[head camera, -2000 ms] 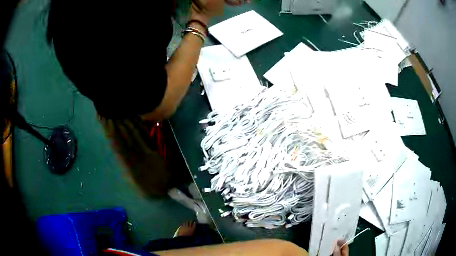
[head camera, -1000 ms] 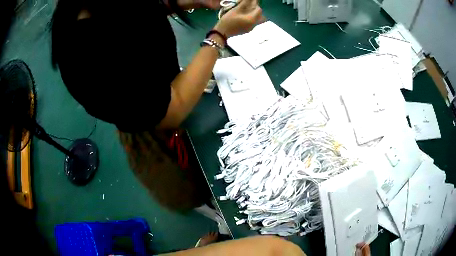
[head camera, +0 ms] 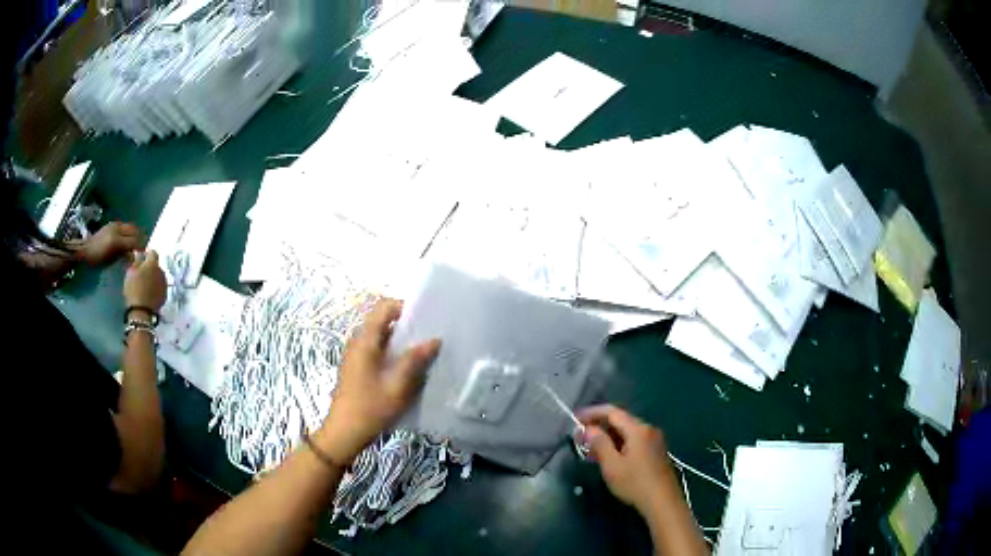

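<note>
A flat white panel [head camera: 511, 326] is tilted in the air in front of me, its back facing me. A raised white housing [head camera: 489, 390] with small dark dots sits near its lower middle. My left hand [head camera: 380, 375] grips the panel's left edge. My right hand [head camera: 622, 440] pinches a thin white wire [head camera: 563, 408] at the panel's lower right; its far end points toward the housing. I cannot tell whether it joins the panel. A heap of bundled white cables [head camera: 277, 375] lies behind and left of my left hand.
Loose white panels [head camera: 663, 206] spread across the green table [head camera: 858, 369]. A panel stack with cords [head camera: 777, 489] is at lower right, yellow pads in clear bags [head camera: 904, 255] at the right edge. Upright panels [head camera: 179, 76] stand at far left. Another person's hands [head camera: 141, 277] work at left.
The view has swung to the right. Both my hands now show, with the panel raised and tilted between them. The cable heap and the other person now appear farther left.
</note>
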